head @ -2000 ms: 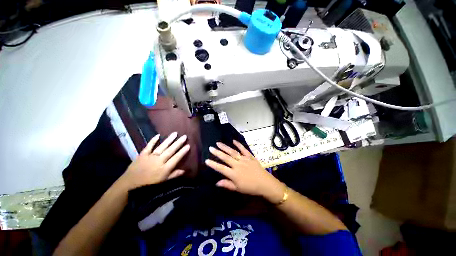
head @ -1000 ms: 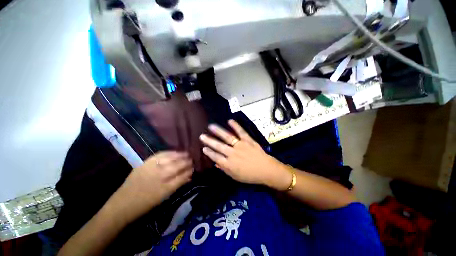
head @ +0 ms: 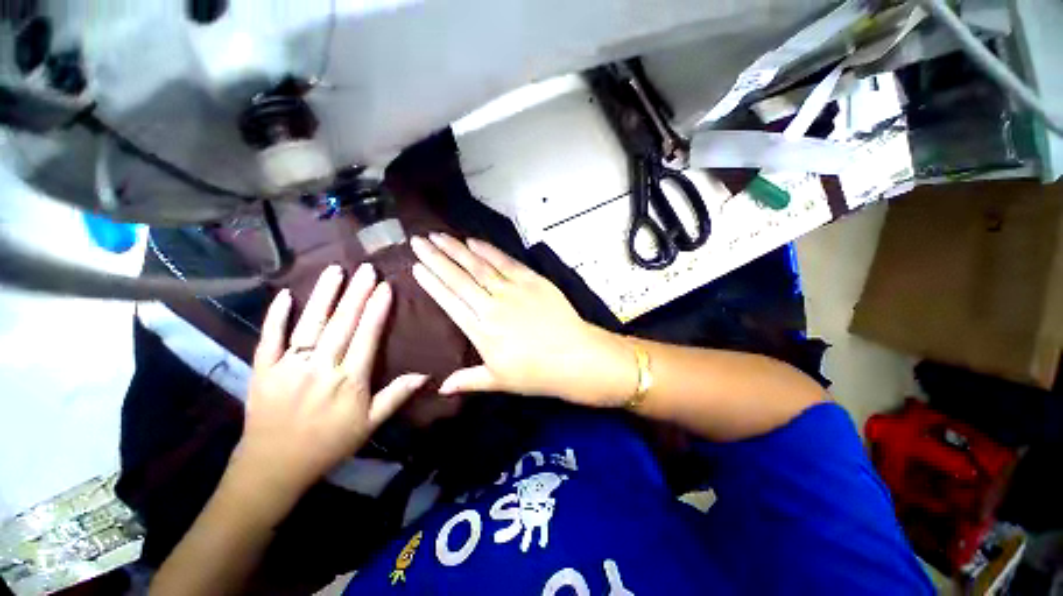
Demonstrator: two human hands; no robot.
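Note:
Maroon cloth point(head: 422, 332) lies under the machine head, with black cloth around it and over my lap. My left hand point(head: 317, 378) lies flat on the maroon cloth, fingers spread. My right hand point(head: 513, 326) lies flat on its right part, fingertips close to the presser foot area point(head: 361, 204). A small white label point(head: 380, 235) sits just in front of the foot. A white strip point(head: 192, 343) runs along the dark cloth at the left. The needle tip cannot be made out.
The white sewing machine head point(head: 466, 70) spans the top. Black-handled scissors point(head: 667, 215) lie right of the needle, beside a green-handled tool point(head: 767, 192). White strips point(head: 769, 151) lie at the table's right end. A brown board point(head: 962, 279) and a red object point(head: 944, 466) are at the right.
The view has moved closer to the machine. My left hand has gone from bent fingers to flat and spread. My right hand has moved up and left, closer to the foot.

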